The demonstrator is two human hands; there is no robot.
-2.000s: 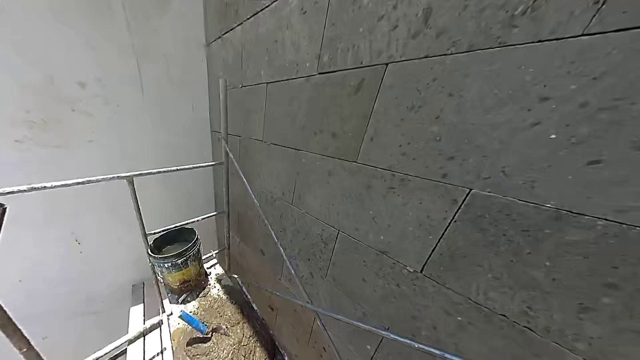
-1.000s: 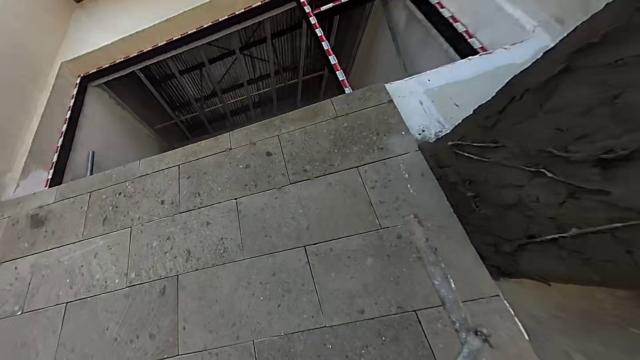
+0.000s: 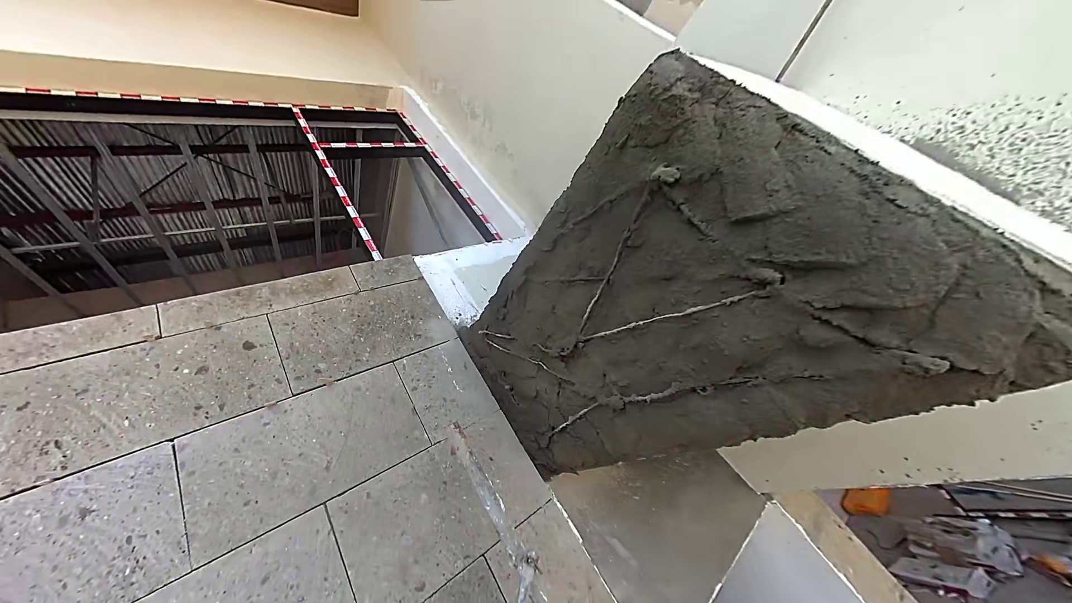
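Neither of my hands shows in the head view. Grey stone tiles [image 3: 301, 427] with thin dark joints cover the wall at the lower left. Beside their right edge is a broad patch of rough grey mortar [image 3: 712, 276], with several cords or wires, coated in mortar, lying across it and partly sunk in. A whitish, stained metal pole [image 3: 494, 494] stands in front of the tiles near the bottom centre.
Red-and-white striped tape [image 3: 331, 172] edges a dark framed opening at the upper left, with metal framing [image 3: 209, 201] inside. At the lower right, far below, lie an orange object [image 3: 865, 502] and crumpled sheeting [image 3: 963, 548]. Pale walls [image 3: 502, 92] stand behind.
The view has swung far from the scaffold rails, bucket and blue-handled tool seen two seconds ago. More of the mortar patch shows now than one second ago.
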